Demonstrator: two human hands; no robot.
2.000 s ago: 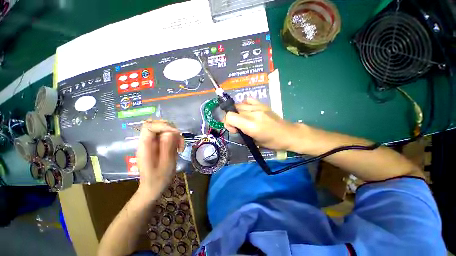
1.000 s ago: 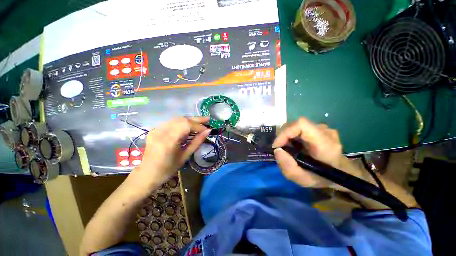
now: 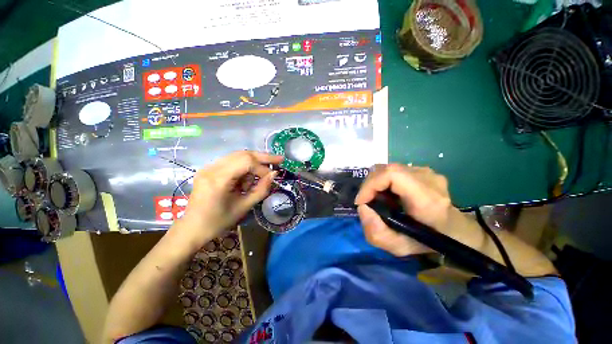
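A green ring circuit board lies on the printed sheet. A round coil unit sits just below it, with thin wires between the two. My right hand holds the black soldering iron. The iron's metal tip points left and reaches the lower edge of the board; exact contact is hard to tell. My left hand has thumb and finger pinched beside the board's lower left edge, on thin lead wires that trail to the left. The pinched spot is small and partly hidden by the fingers.
Printed sheet is taped on the green bench. Several coil units stand at the left. A tape roll with silvery bits and a black fan are at the upper right. An open cardboard box holds rows of units below the bench edge.
Over two seconds, the iron has swung from pointing up over the board to pointing left at its lower edge. My left hand has moved right to the board. The view has shifted slightly.
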